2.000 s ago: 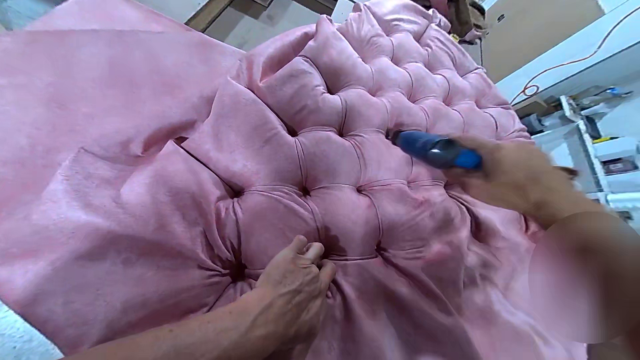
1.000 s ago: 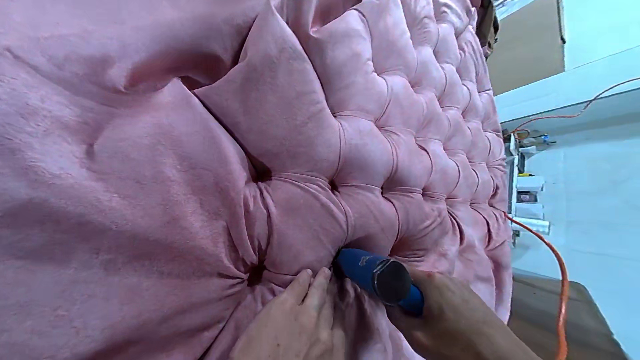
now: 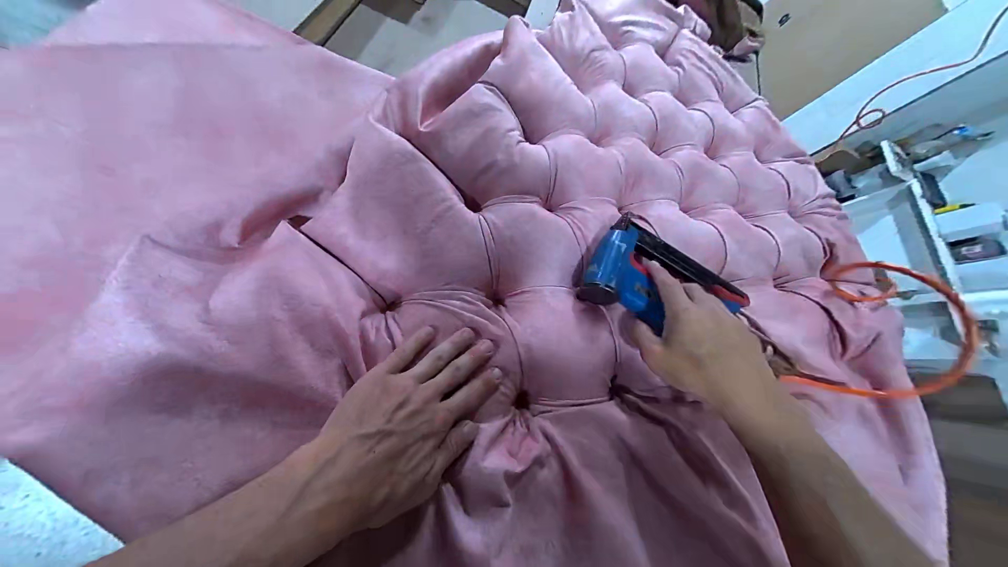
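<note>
Pink velvet-like upholstery fabric [image 3: 583, 169] lies in deep diamond tufts over a padded panel, with loose folds at the left and bottom. My left hand [image 3: 409, 417] rests flat on a tuft near the lower edge, fingers spread, holding nothing. A blue and black pneumatic stapler [image 3: 630, 276] is in my right hand [image 3: 701, 339], its body lying over the tufts right of my left hand. The stapler's nose points up and away from me. An orange air hose [image 3: 874, 390] runs from the stapler's rear toward the right.
A white shelf unit [image 3: 917, 205] with assorted items stands at the right. Behind the panel are a brown board [image 3: 843, 47] and a dark cloth bundle [image 3: 732, 27]. A wooden piece [image 3: 327, 22] shows at the top. The hose loops beyond the panel's right edge.
The stapler, pressed nose-down into a tuft beside my left hand a second ago, is now lifted away to the right. My left hand has flattened onto the fabric. The view has drawn back.
</note>
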